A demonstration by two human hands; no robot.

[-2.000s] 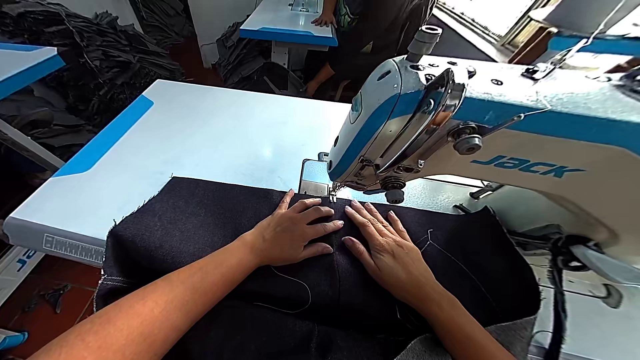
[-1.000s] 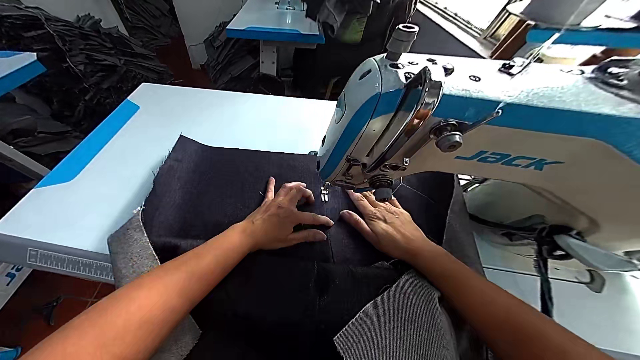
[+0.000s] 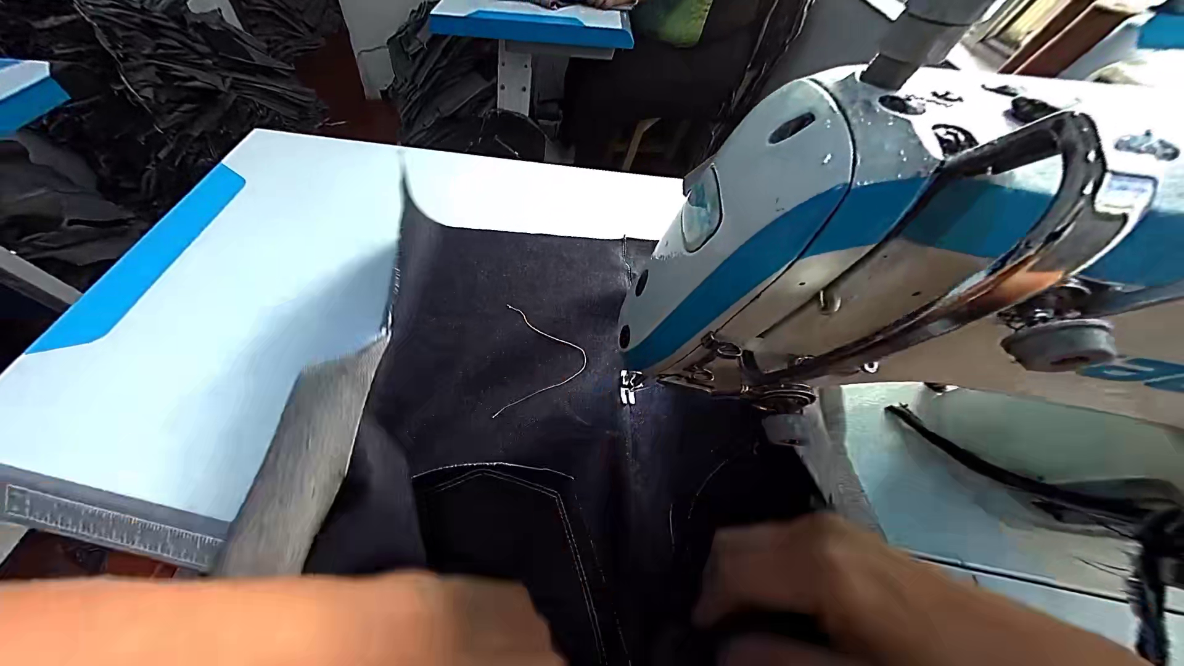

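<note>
Dark denim fabric [image 3: 499, 277] lies across the sewing table and passes under the presser foot [image 3: 629, 387] of a Jack sewing machine [image 3: 832, 240]. A seam runs down from the foot, with a stitched pocket [image 3: 499, 536] to its left. One loose thread [image 3: 578, 351] curls on the denim. My left hand [image 3: 370, 620], blurred at the bottom edge, is over the fabric; its fingers are hidden. My right hand [image 3: 814, 583] is at the denim right of the seam, fingers bent and blurred. Whether either hand grips the cloth does not show clearly.
The white table [image 3: 222, 277] has a blue edge strip and a printed ruler [image 3: 111, 523] at its front left. Piles of dark cloth [image 3: 185, 83] lie behind. Another blue-edged table [image 3: 532, 28] stands at the back. A dark cord [image 3: 1017, 476] lies right of the machine's needle area.
Both hands have moved from beside the presser foot back toward me. More denim lies beyond the foot, and the stitched pocket has come into view. The view has moved closer to the machine.
</note>
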